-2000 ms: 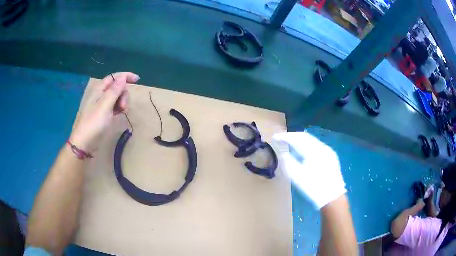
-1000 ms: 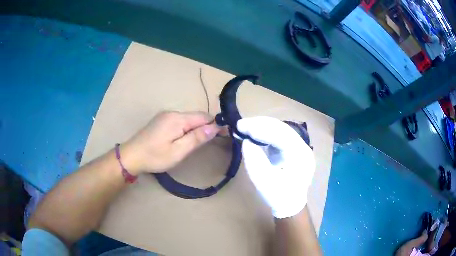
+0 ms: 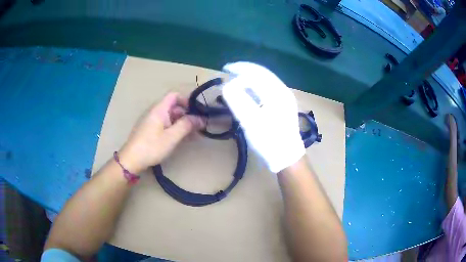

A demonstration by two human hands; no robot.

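Note:
A black headband (image 3: 196,198) lies on the cardboard work pad (image 3: 230,233), open side away from me. A black ear-cup yoke (image 3: 201,91) is held over its upper end between both hands. Another curved black part shows just below it, at the headband's right end. My left hand (image 3: 163,130), bare with a red wrist cord, is blurred and grips the yoke's left side. My right hand (image 3: 263,115), in a white glove, covers the yoke's right side; its fingertips are hidden. A thin wire (image 3: 199,84) rises above the yoke. More black yokes (image 3: 308,129) lie right of the glove, partly covered.
The dark green conveyor belt (image 3: 168,38) runs behind the pad. A looped headband assembly (image 3: 318,31) lies on it at the upper right, with more black parts (image 3: 428,97) further right. A green upright (image 3: 403,71) stands there. A person's arm (image 3: 451,164) shows at the right edge.
The yoke has turned and moved left and lower. My gloved hand has moved up and left over it. My left hand has shifted left. A person's arm now reaches towards the belt at the right.

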